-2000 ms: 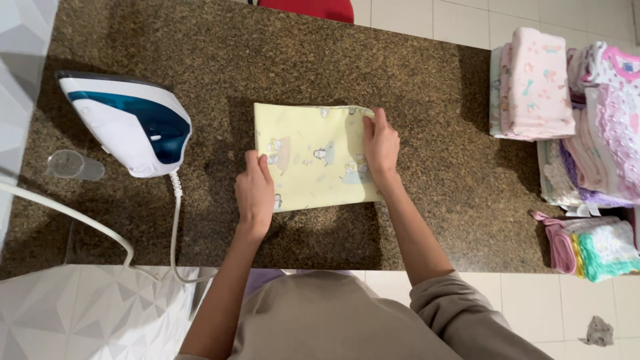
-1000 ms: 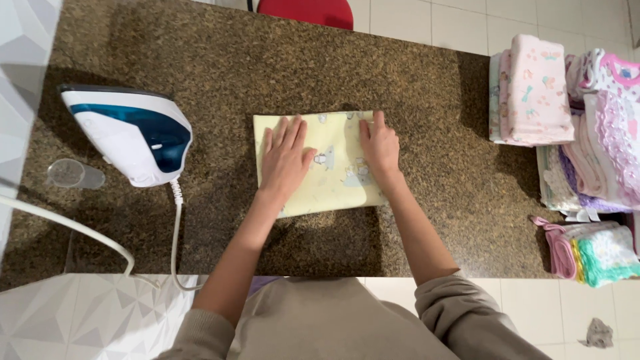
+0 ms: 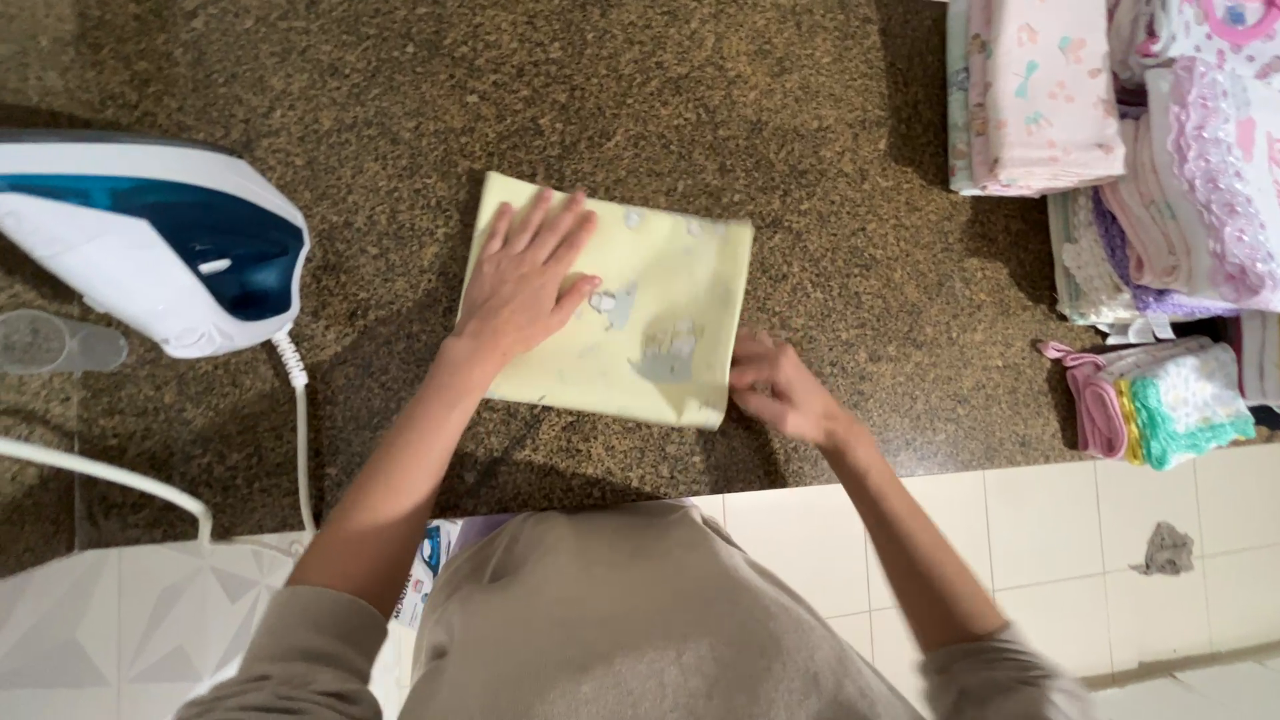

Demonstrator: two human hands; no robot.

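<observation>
A folded pale yellow cloth (image 3: 650, 270) with small animal prints lies on the speckled stone counter, turned slightly. My left hand (image 3: 530, 270) rests flat on the cloth's left part, palm down with fingers apart. Beside the cloth's lower right edge is my right hand (image 3: 785, 385), blurred, with its fingers curled; whether it pinches the edge cannot be made out. To the left, a white and blue steam iron (image 3: 170, 240) lies on its side, its cord running down toward the counter's near edge.
A clear plastic cup (image 3: 60, 342) lies below the iron. Stacked folded baby clothes (image 3: 1180, 190) and pink printed cloths (image 3: 1050, 100) stand at the right, with small trimmed cloths (image 3: 1170, 400) nearer the front. The counter (image 3: 920, 440) ends just before my body; a grey scrap (image 3: 1168, 550) lies on the floor tiles.
The yellow cloth has turned slightly clockwise. My right hand has left its top right part and moved down beside its lower right edge. My left hand, at the cloth's left edge at first, now lies on top.
</observation>
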